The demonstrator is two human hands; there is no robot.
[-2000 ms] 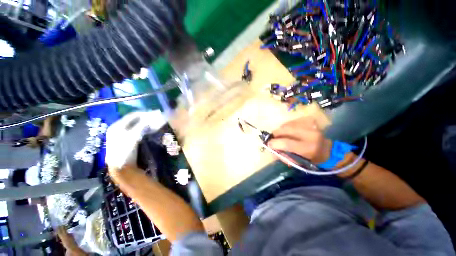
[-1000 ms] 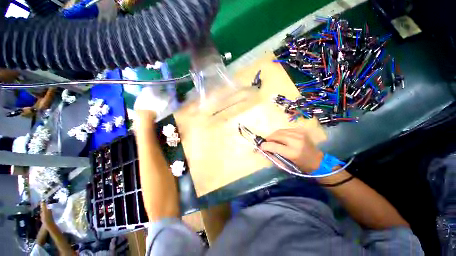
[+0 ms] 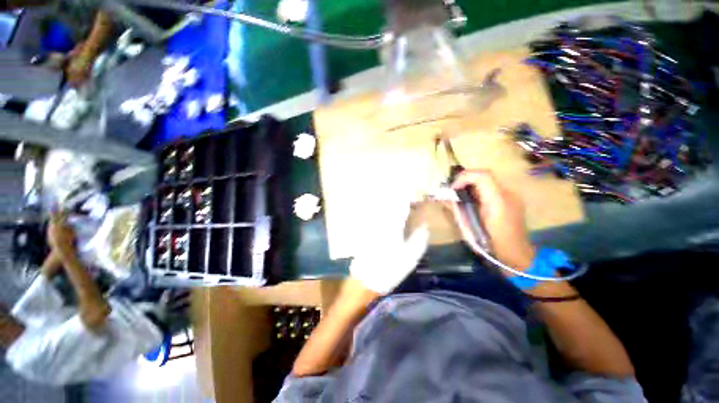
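Note:
My left hand [image 3: 392, 253], in a white glove, is over the lower part of the tan work board [image 3: 355, 157]. Its fingers point at a small, blurred white piece [image 3: 443, 197], perhaps a housing. Glare hides whether they grip it. My bare right hand [image 3: 501, 220], with a bright blue wrist band, is closed around a dark pen-like tool [image 3: 471, 216], likely a soldering iron. Its slim tip points up the board, and a pale cable loops past the wrist. The white piece is beside the right fingertips.
Pre-wired components [image 3: 623, 118] are piled at the right. A clear hood [image 3: 418, 59] hangs above the board. Two white housings [image 3: 306, 206] lie between the board and a black divided tray [image 3: 260, 224]. A carton [image 3: 225, 330] is below. Another person's arm [image 3: 75, 268] is at left.
My left hand has moved from the white parts at the left onto the board, near my right hand. The view has shifted, and the ribbed hose is out of the picture. My right hand still holds the tool.

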